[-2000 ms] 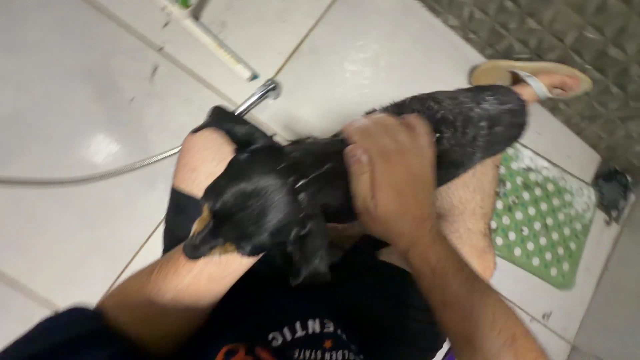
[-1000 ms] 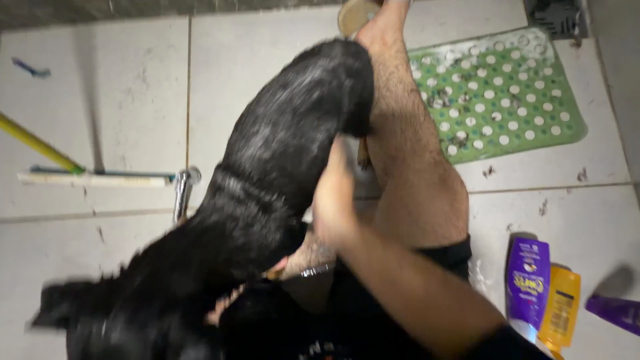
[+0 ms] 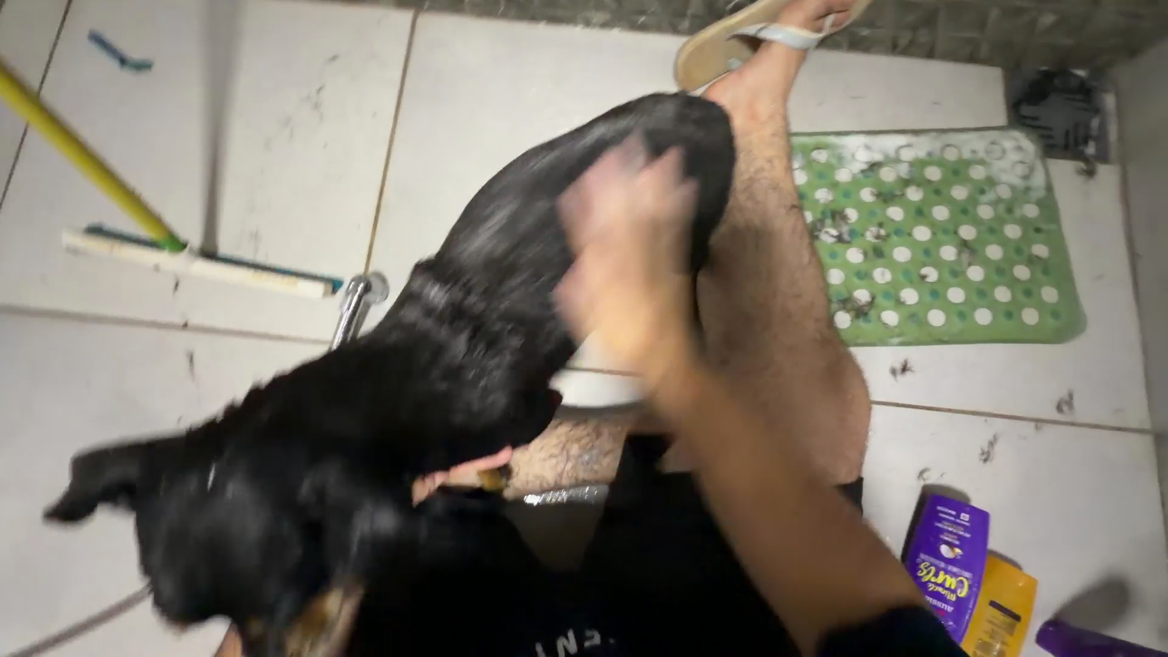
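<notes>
A wet black dog [image 3: 511, 301] with tan on its muzzle lies across the person's bare legs, its head at the lower left and its rump toward the top. My right hand [image 3: 630, 237], blurred, is over the dog's flank near the rump, its fingers apart and nothing held in them. Of my left hand [image 3: 461, 474] only some fingers show, under the dog's chest by its front leg; the dog's body hides the rest.
A squeegee [image 3: 201, 263] with a yellow handle lies left, beside a metal shower head [image 3: 360, 297]. A green dotted mat [image 3: 940, 237] with loose hair lies right, near a floor drain [image 3: 1058, 109]. Purple [image 3: 949, 566] and yellow [image 3: 999, 607] bottles lie lower right. A flip-flop [image 3: 721, 46] is on the foot.
Since the last earlier frame, my right hand has moved up the dog's flank toward its rump. The dog's head was at the left centre two seconds ago; the view has shifted a lot since.
</notes>
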